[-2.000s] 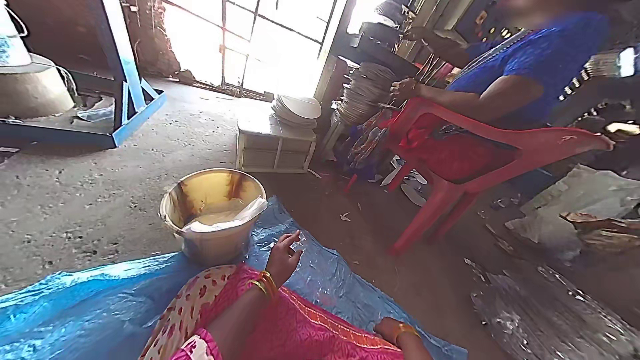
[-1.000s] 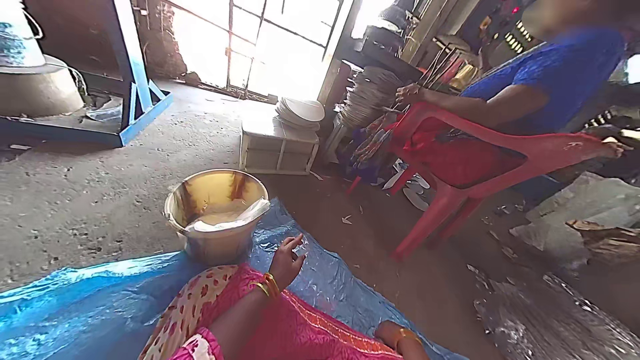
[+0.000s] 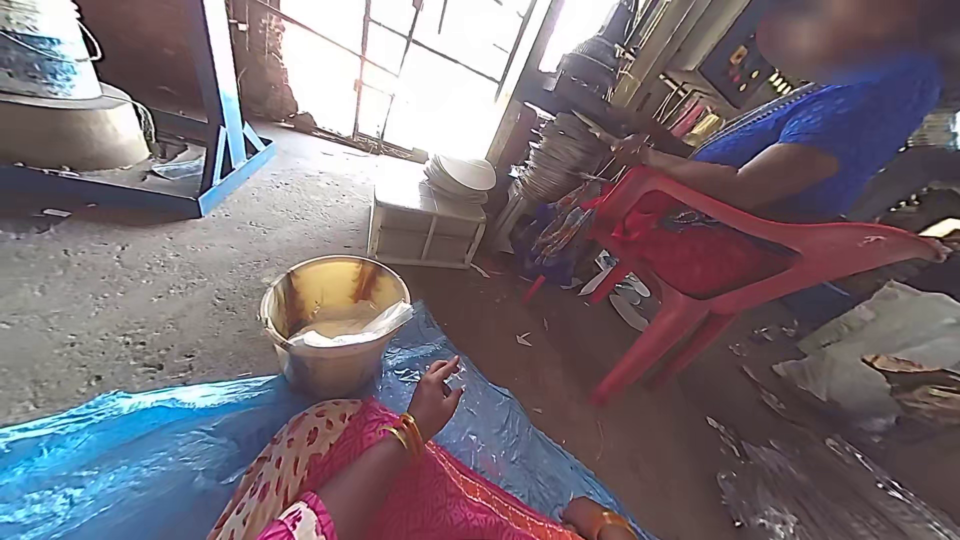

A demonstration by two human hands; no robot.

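Note:
My left hand (image 3: 436, 401), with gold bangles at the wrist, is held over my lap beside a blue plastic sheet (image 3: 495, 420); its fingers are apart and nothing is in them. At the lower edge my right hand (image 3: 585, 516) lies low on the sheet by the pink cloth (image 3: 420, 495) over my legs, and its fingers are mostly hidden. Just ahead and left of my left hand stands a yellowish plastic bucket (image 3: 337, 382), stained brown inside, with a white plastic bag (image 3: 360, 330) over its near rim.
A white crate-like box (image 3: 427, 240) bears a stack of round plates (image 3: 459, 178). At the right, a person in blue (image 3: 855, 142) sits on a red plastic chair (image 3: 720, 217), hands near a tall stack of discs (image 3: 559, 154). A blue metal frame (image 3: 232, 172) stands at left.

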